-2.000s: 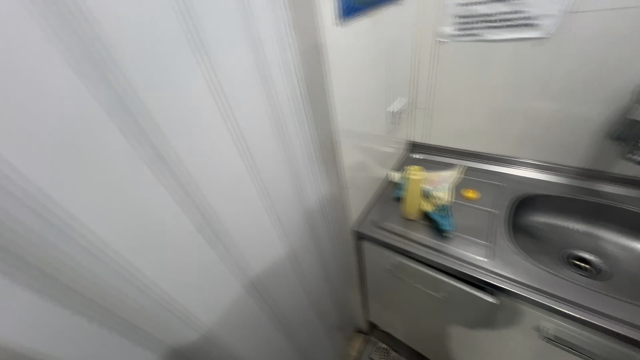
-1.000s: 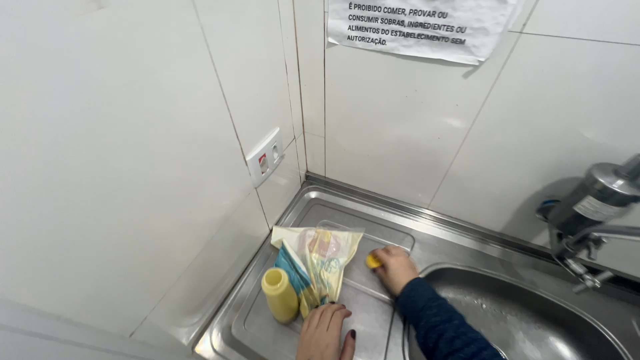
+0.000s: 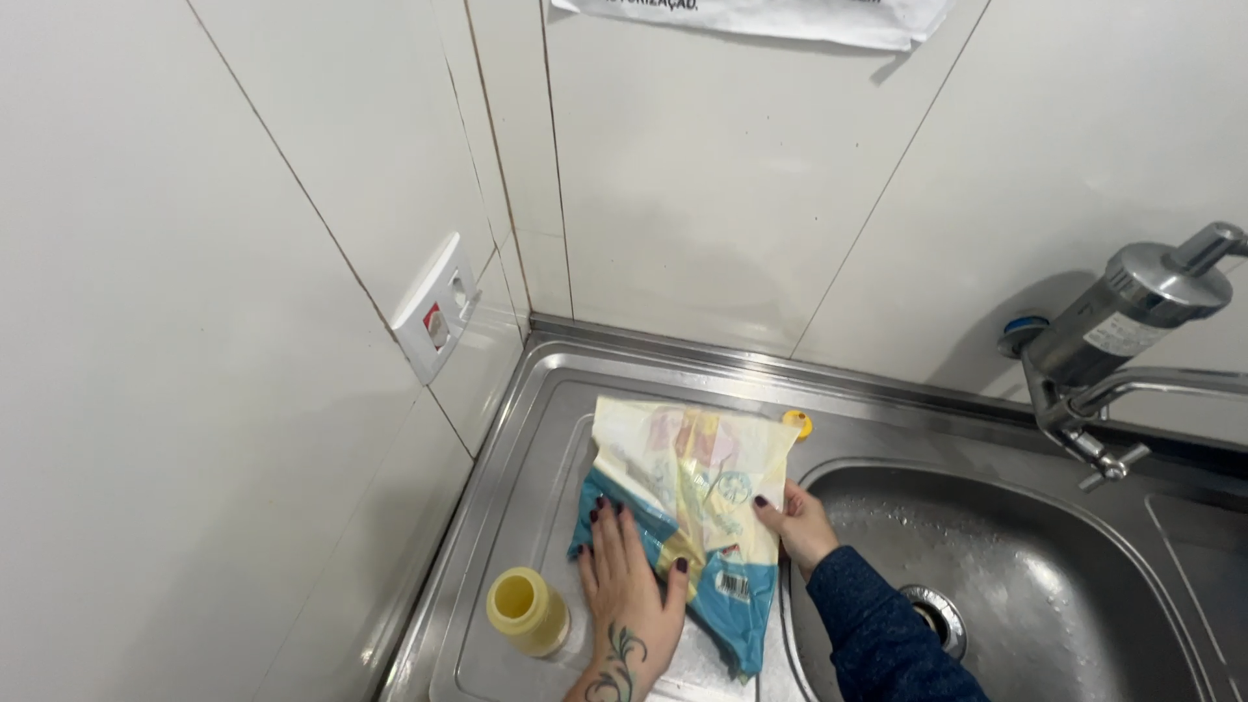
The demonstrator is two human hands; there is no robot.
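A cream and blue plastic food bag (image 3: 697, 478) lies on the ribbed steel drainboard, left of the sink bowl. My left hand (image 3: 624, 585) rests on the bag's lower left part, fingers extended and palm down. The bag's right edge is pinched between the thumb and fingers of my right hand (image 3: 801, 526), whose arm wears a dark blue sleeve. An uncapped yellow plastic bottle (image 3: 528, 612) stands upright to the left of my left hand. A small yellow cap (image 3: 798, 423) lies by the bag's upper right corner.
The steel sink bowl (image 3: 1033, 585) with its drain (image 3: 934, 619) is at the right. A metal tap with a cylindrical filter (image 3: 1111, 317) is on the back wall. A socket plate (image 3: 436, 310) sits on the left wall, and a printed paper sheet (image 3: 780, 19) hangs above.
The bag, bunched beside the bottle one second ago, is now spread flatter. My right hand has let go of the yellow cap and moved onto the bag's right edge.
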